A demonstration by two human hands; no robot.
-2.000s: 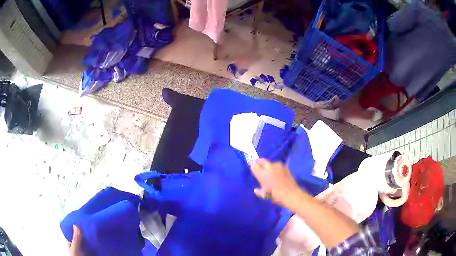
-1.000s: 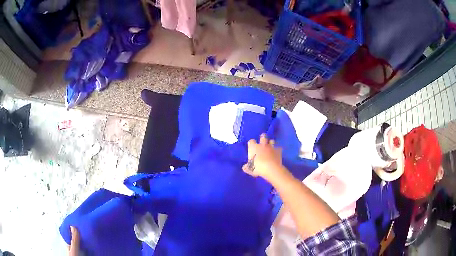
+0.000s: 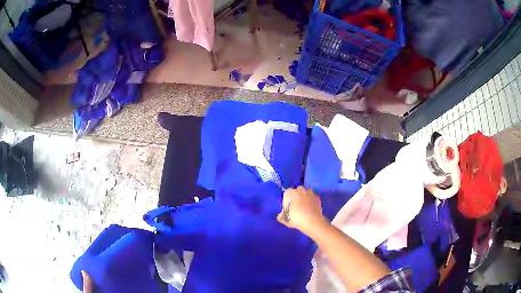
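Note:
Royal blue cut pieces (image 3: 245,246) lie in a large layered spread over the black-covered table (image 3: 181,166). A white piece (image 3: 249,143) and a small blue piece with a pale edge (image 3: 287,150) lie on the upper blue panel. My right hand (image 3: 301,209) is on the blue cloth below them, fingers curled; the fingertips are hidden, so a grip cannot be told. My left hand (image 3: 87,281) is mostly hidden at the lower left; its thumb lies over a folded blue bundle (image 3: 117,257) that it holds.
Another white piece (image 3: 349,140) lies on blue cloth at the right. Pale pinkish cloth (image 3: 371,214), a white roll (image 3: 443,157) and a red plastic bag (image 3: 481,177) are farther right. Behind the table are a step, a blue crate (image 3: 343,51) and heaped blue garments (image 3: 105,86).
The view has shifted. My right hand has moved down from beside the small blue piece, and its fingers have gone from spread to curled. My left hand stays at the blue bundle.

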